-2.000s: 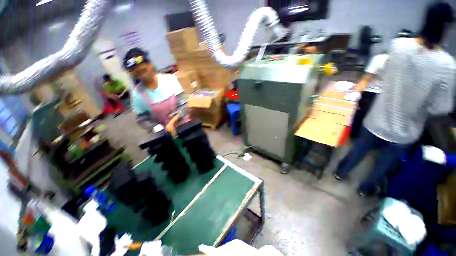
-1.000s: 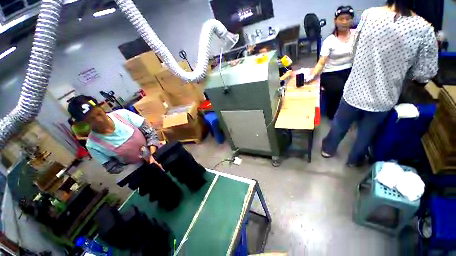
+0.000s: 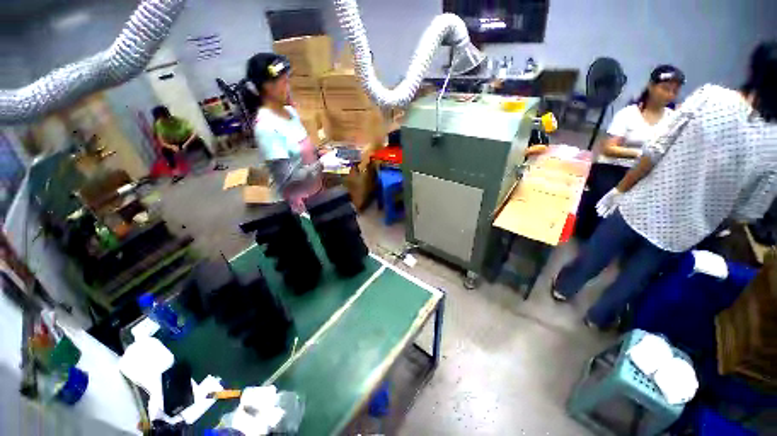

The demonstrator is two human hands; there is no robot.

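Note:
Neither of my hands shows in the head view. In front of me, several black housings [image 3: 341,234] stand in dark stepped stacks on the green-topped bench [image 3: 341,358]. Two stacks are at its far end and more are at its left side. At the near left of the bench lie a flat black rectangle [image 3: 177,389], perhaps a phone, a small orange stick [image 3: 227,394] and crumpled white cloth or tissue [image 3: 258,409] with clear plastic beside it. A water bottle [image 3: 160,313] stands at the left edge.
A person [image 3: 290,145] stands beyond the bench. Two more people are at the right, by a wooden table [image 3: 545,200]. A grey-green cabinet [image 3: 447,213], a stool [image 3: 626,387] with white cloth, cartons [image 3: 345,106] and overhead silver ducts [image 3: 128,64] surround the floor.
My view has turned left. The person beyond the bench has straightened, turned sideways and moved their hands off the stacks, now holding a flat dark thing. The person in the dotted shirt leans forward.

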